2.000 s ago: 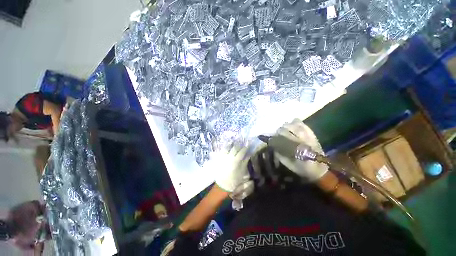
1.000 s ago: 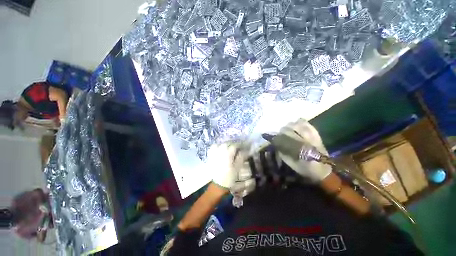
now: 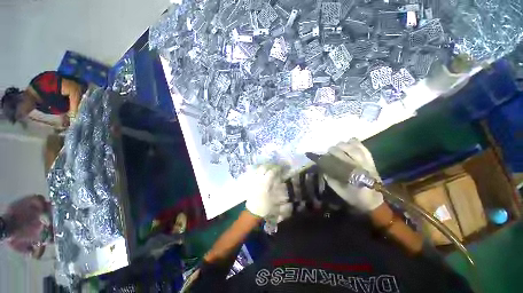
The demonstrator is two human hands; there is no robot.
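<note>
My right hand (image 3: 358,177), in a white glove, is closed around the thick grey power tool (image 3: 338,167). The tool's dark tip points left toward my left hand, and a brownish hose runs from its rear. My left hand (image 3: 268,191), also white-gloved, is at the near table edge, its fingers beside the low pile of fine bright bits (image 3: 278,129). Glare and blur hide its fingertips, so I cannot tell what it holds. A small shiny thing (image 3: 270,226) shows just below it. The large heap of grey metal parts (image 3: 338,57) lies behind on the white table (image 3: 215,197).
Shiny clear bags (image 3: 493,28) lie at the far right of the heap. An open brown carton (image 3: 499,171) with smaller boxes stands at lower right, near blue crates (image 3: 479,94). A neighbouring table with shiny bagged items (image 3: 89,189) is at left, with a person (image 3: 51,94) beside it.
The view has shifted, so the table and heap sit slightly farther right. Both hands stay close together near the table edge, the tool still in the right. The person at left has moved up in the picture.
</note>
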